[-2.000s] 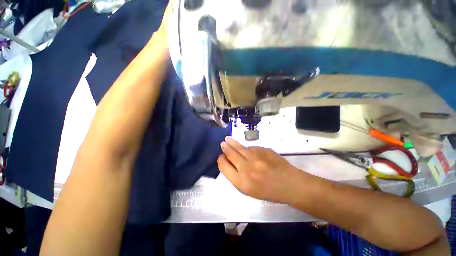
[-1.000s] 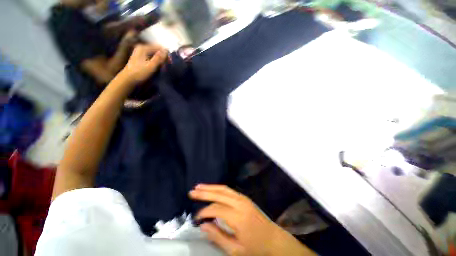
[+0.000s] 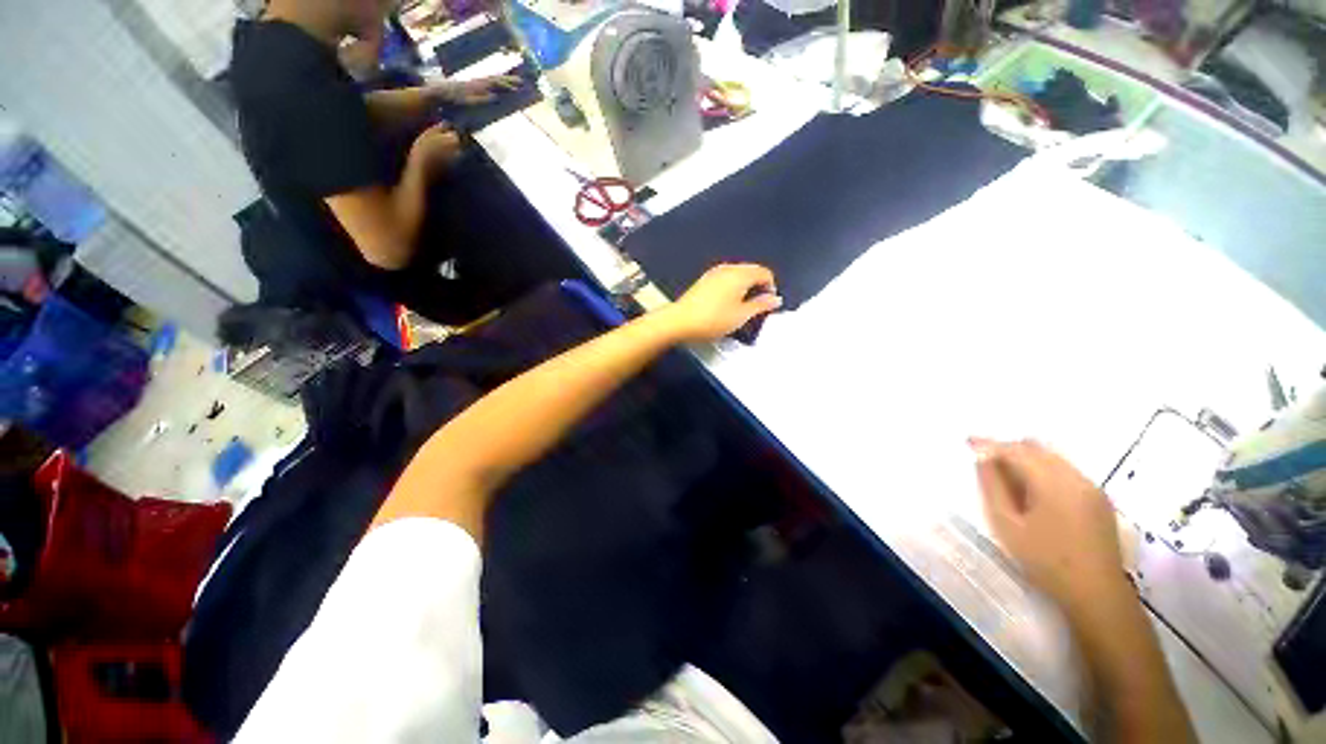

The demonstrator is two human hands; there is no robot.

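Observation:
A dark navy fabric panel (image 3: 836, 189) lies flat on the white table at the far left end. My left hand (image 3: 732, 302) is at the panel's near corner, with its fingers closed on the cloth there. My right hand (image 3: 1044, 509) is above the white table left of the needle area, slightly blurred, fingers curled, with no cloth visible in it. More dark cloth (image 3: 582, 538) hangs in a bunch over my lap and to the left. The sewing machine's needle area (image 3: 1214, 509) shows at the right edge.
A person in a black top (image 3: 313, 131) sits at another machine (image 3: 640, 87) beyond the table. Red-handled scissors (image 3: 604, 201) lie near the panel. A red crate (image 3: 124, 567) and blue bags (image 3: 73, 364) stand at left. A glass-like surface (image 3: 1178, 189) is at upper right.
The view has swung left from the machine. The dark cloth by the needle is now off the table, bunched at left. My left hand has moved from that cloth to the flat panel's corner.

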